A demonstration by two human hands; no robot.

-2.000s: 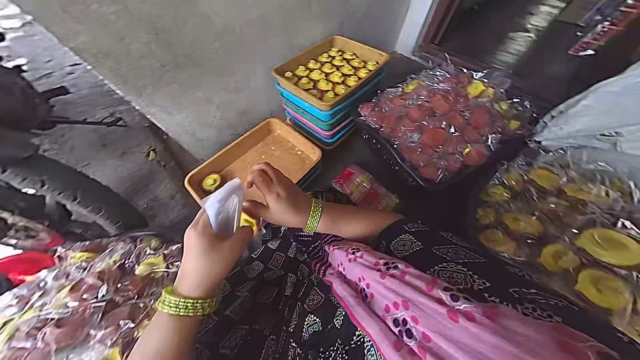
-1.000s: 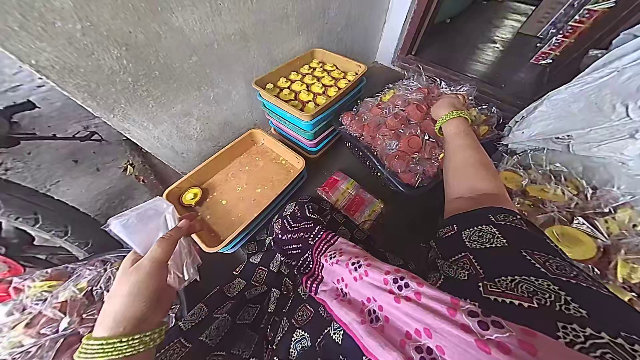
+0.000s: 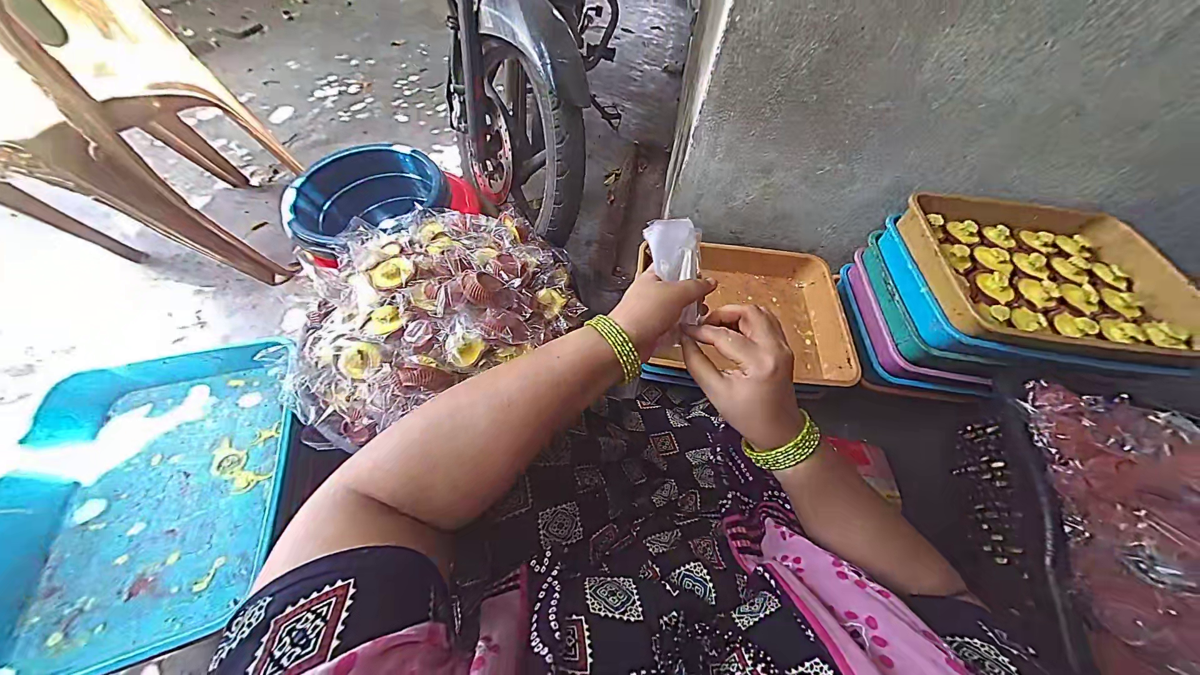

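My left hand [image 3: 656, 307] holds a bundle of clear plastic bags [image 3: 673, 251] upright in front of me. The fingertips of my right hand [image 3: 745, 361] pinch at the lower edge of the bundle, close beside the left thumb. Behind both hands lies an orange-brown plastic tray [image 3: 797, 309] with crumbs on its floor; part of it is hidden by the hands and bags. Left of my hands is a heap of wrapped yellow and reddish-brown pieces [image 3: 441, 319] in clear plastic.
A tray of yellow-topped pieces [image 3: 1041, 272] tops a stack of coloured trays [image 3: 928, 319] by the grey wall. More wrapped pieces [image 3: 1134, 506] lie at right. A soiled blue tray [image 3: 150, 525], blue tub [image 3: 366, 192], plastic chair [image 3: 141, 103] and motorcycle wheel [image 3: 544, 141] stand left.
My right hand has come from the wrapped pieces at the right back to the bags. The yellow piece seen earlier in the near tray is no longer visible. The view has swung left.
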